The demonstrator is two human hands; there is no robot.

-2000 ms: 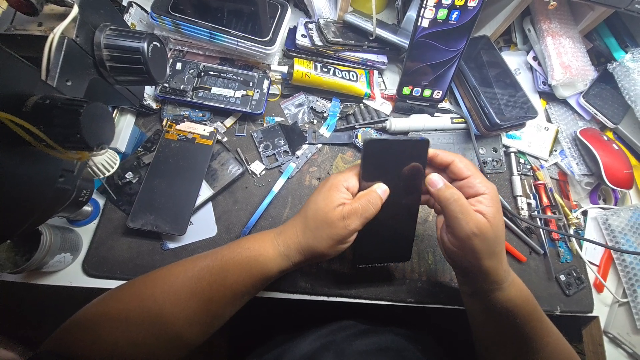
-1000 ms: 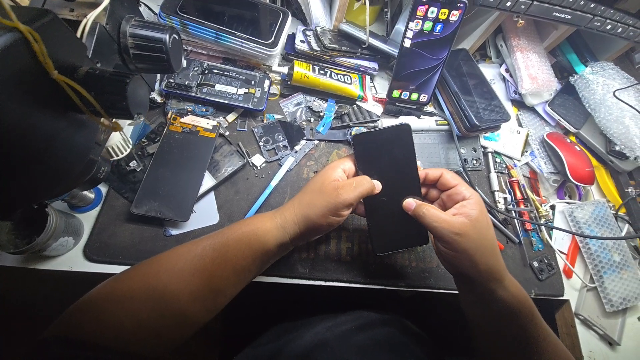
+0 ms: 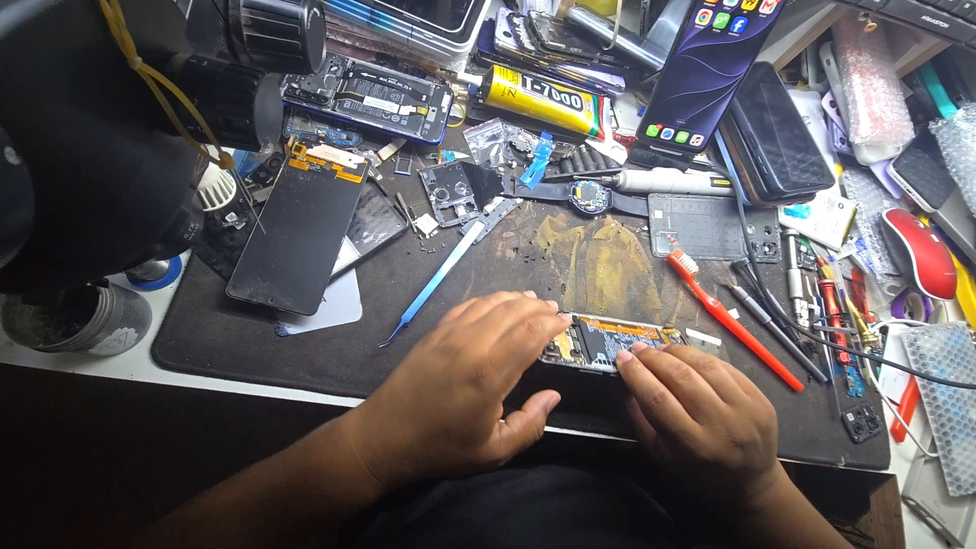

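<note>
An opened smartphone (image 3: 610,341), its battery and orange flex cable facing up, lies near the mat's front edge. My right hand (image 3: 698,404) grips its lower right side, fingertips over the battery and thumb hidden. At its left end is my left hand (image 3: 488,374), fingertips at the frame and thumb apart from the fingers; whether it grips the phone is unclear. Blue tweezers (image 3: 435,278) rest left of the hands, and a red toothbrush (image 3: 732,328) lies to the right. Behind the phone are a disassembled smartwatch (image 3: 591,197) and a translucent phone back cover (image 3: 694,225).
A detached phone screen (image 3: 301,232) lies at left beside a black microscope (image 3: 114,137). A yellow T-7000 glue tube (image 3: 545,99), another opened phone (image 3: 374,99) and an upright lit phone (image 3: 705,76) stand or lie behind. Screwdrivers (image 3: 831,313), cables and a red mouse (image 3: 919,252) crowd the right.
The phone in my hands showed its dark screen before; now its opened inner side faces up, lower down and tilted. My left hand's fingers have spread along its left end. The toothbrush is now uncovered.
</note>
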